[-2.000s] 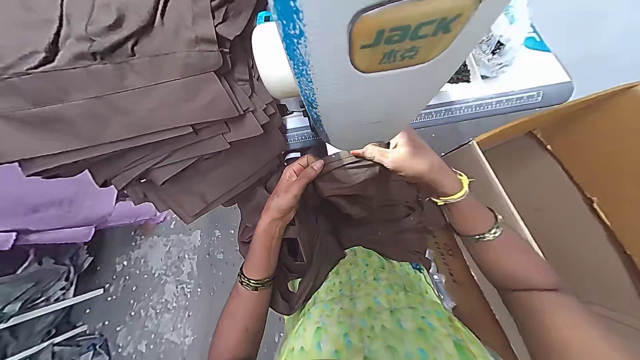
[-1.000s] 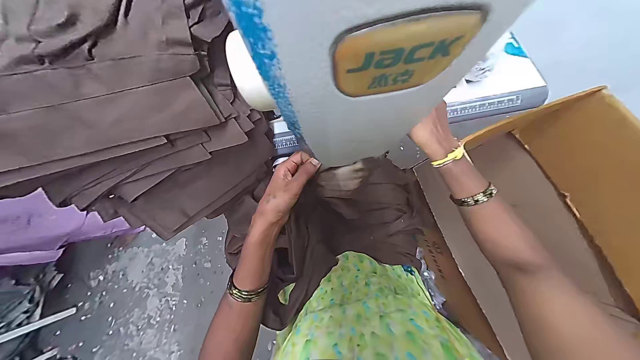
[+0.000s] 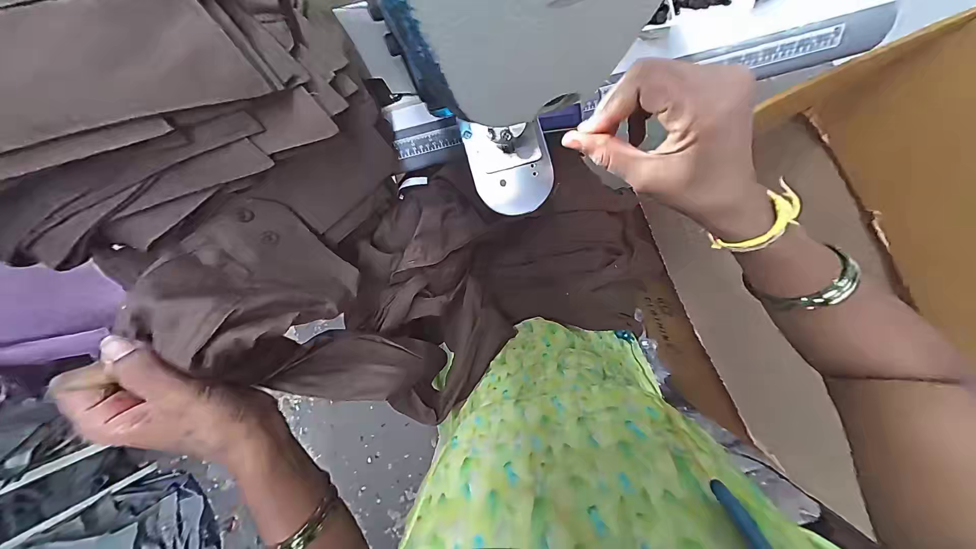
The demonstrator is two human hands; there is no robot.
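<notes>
A brown fabric garment [image 3: 427,267] lies bunched on my lap and under the arm of a white Jack sewing or buttoning machine [image 3: 526,53]. Near the machine's rounded metal plate [image 3: 509,179], my right hand [image 3: 671,137] is raised with thumb and forefinger pinched together; whether something thin is between them cannot be told. Low at the left, my left hand [image 3: 152,404] has curled fingers beside the outer part of the garment; its hold on the cloth is unclear. Two round marks or buttons [image 3: 257,227] show on the brown cloth.
Stacked brown fabric pieces [image 3: 114,69] fill the upper left, above purple cloth [image 3: 49,305]. Dark cloth bundles [image 3: 99,496] lie at the lower left. An open cardboard box [image 3: 907,152] stands at the right. A ruled machine edge [image 3: 785,49] runs behind my right hand.
My left hand has moved from the machine down to the left. My right hand, partly behind the machine head a second ago, is now in view beside it. The view has shifted, showing the metal plate.
</notes>
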